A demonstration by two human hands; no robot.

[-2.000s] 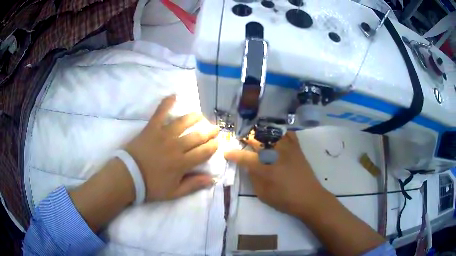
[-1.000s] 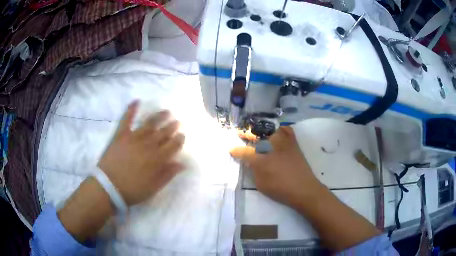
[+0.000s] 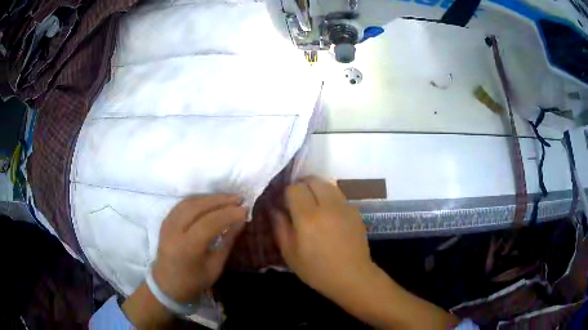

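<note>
The white quilted panel (image 3: 187,142) lies on the machine bed left of the needle, with thin dark stitch lines. Its right edge is turned back, and brown checked fabric (image 3: 258,242) shows between my hands at the front. My left hand (image 3: 196,242) pinches the white panel's edge between thumb and fingers. My right hand (image 3: 325,232) is bent over the checked fabric and holds its edge; its fingertips are partly hidden. The presser foot (image 3: 311,57) is at the top, under the bright lamp, beyond both hands. The panel's upper edge runs beside it.
The machine head (image 3: 387,9) is cut off at the top. A round holed disc (image 3: 352,77) sits in the bed (image 3: 400,103). A brown strip (image 3: 509,122) crosses the bed at right. A measuring tape (image 3: 438,221) runs along the front edge. Checked fabric piles (image 3: 39,51) lie at left.
The view has tilted down, so the machine head sits higher. Both hands have moved from beside the needle to the panel's front edge, where the checked side now shows. My left hand has closed on the edge.
</note>
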